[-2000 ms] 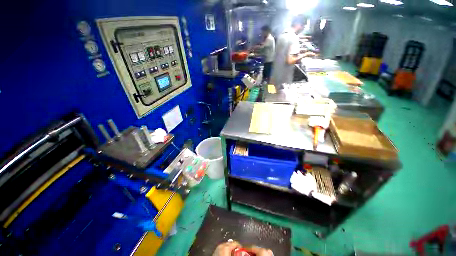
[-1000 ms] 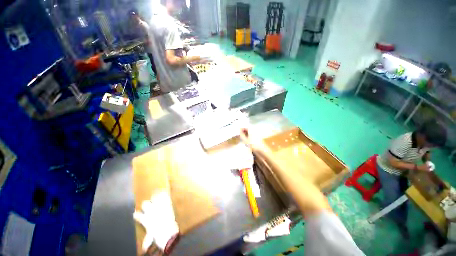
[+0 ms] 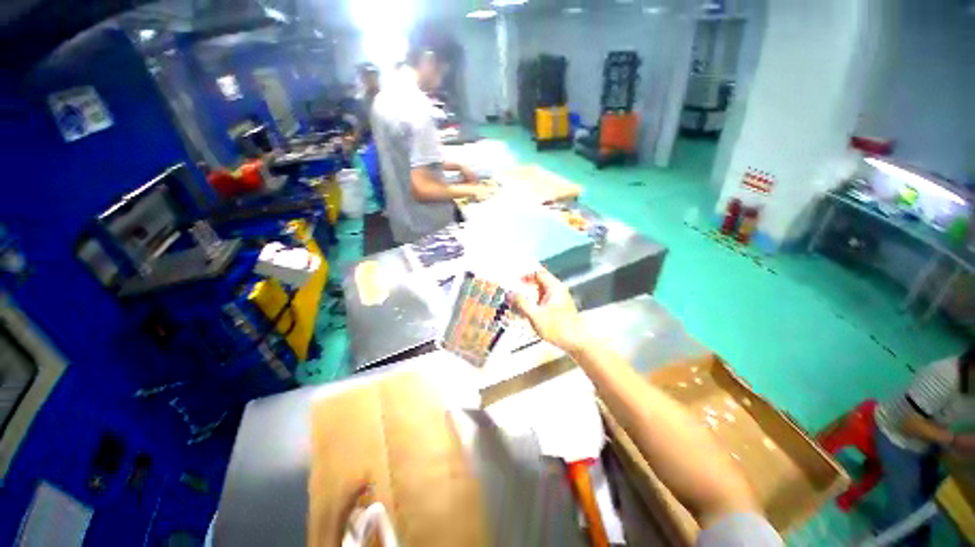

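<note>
My right hand (image 3: 547, 307) reaches forward over the bench and grips the right edge of a silicone keypad (image 3: 477, 319). The keypad is a thin sheet with rows of orange and dark keys, held tilted above the bench. A blurred skin-toned shape, apparently my left hand (image 3: 361, 500), shows at the bottom edge beside a white glove (image 3: 372, 528). Its fingers and grip cannot be made out. A cardboard sheet (image 3: 390, 454) lies on the steel bench.
An orange-handled tool (image 3: 585, 497) lies beside white cloth or gloves (image 3: 567, 415). An open cardboard box (image 3: 738, 438) with small white scraps is at right. A person (image 3: 412, 160) stands at the bench beyond. Another person (image 3: 928, 427) is at the right edge. Blue presses line the left.
My right hand now holds up a keypad above the white stack area. The view has shifted, and the white gloves on the cardboard are now mostly out of view at the bottom.
</note>
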